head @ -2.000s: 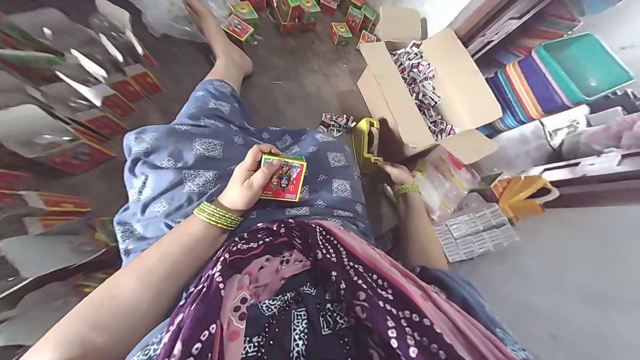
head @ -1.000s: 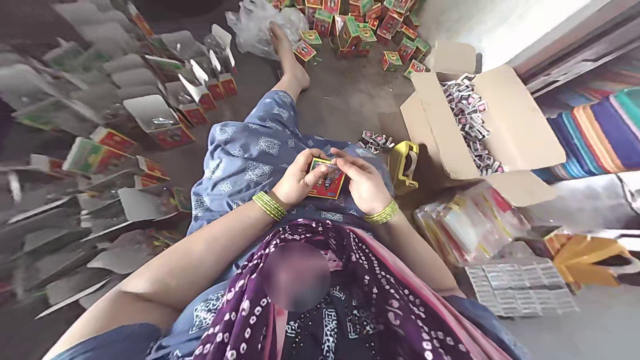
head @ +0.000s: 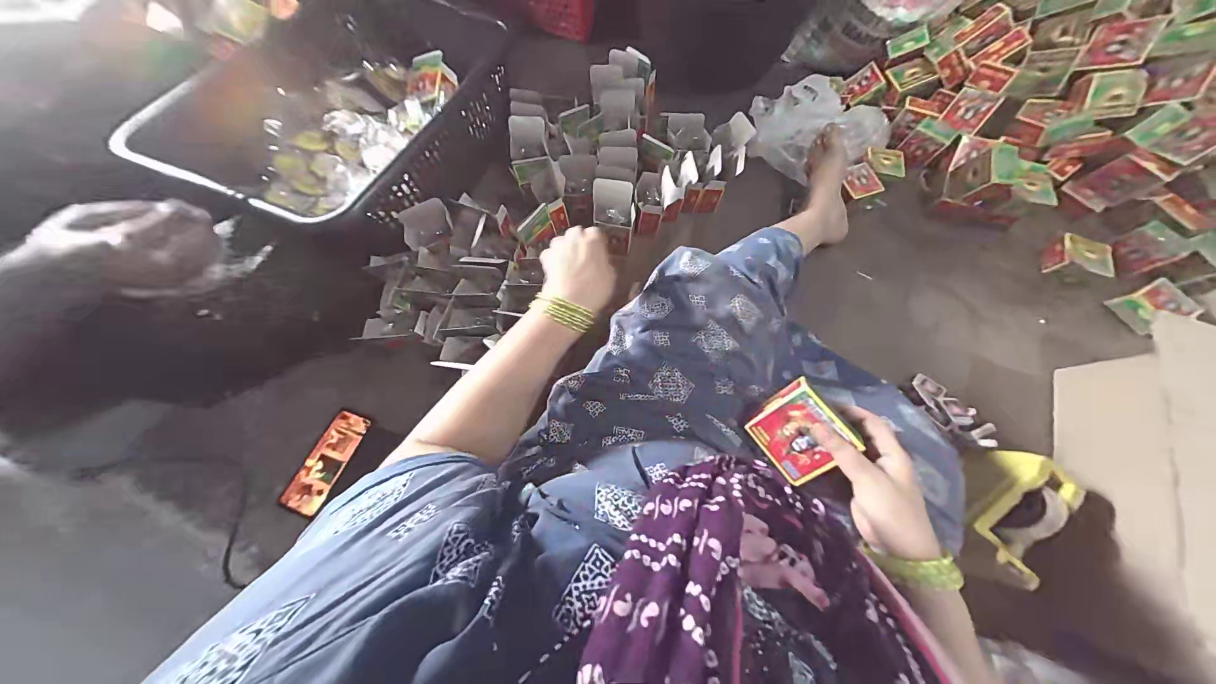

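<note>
My right hand [head: 888,480] holds a small red, green and yellow printed cardboard box [head: 796,432] above my lap, thumb on its printed face. Stretched forward, my left hand [head: 579,269] is at the near edge of a group of standing boxes with raised grey flaps [head: 613,204]. Its fingers point down among them; whether they grip one is hidden. To the right of my right hand lies a yellow tape dispenser [head: 1021,513], and small dark-and-white pieces [head: 950,408] lie just beyond it.
A black plastic basket [head: 446,123] with clear-wrapped items stands at the left, near another person's hand [head: 142,247]. Many printed boxes [head: 1092,123] are heaped at the upper right. A phone [head: 326,463] lies lower left; a cardboard carton's flap [head: 1107,437] is at the right edge.
My left hand has left the printed box, which both hands touched one second ago, and reached out to the standing boxes. The box is now in my right hand. The view has swung left.
</note>
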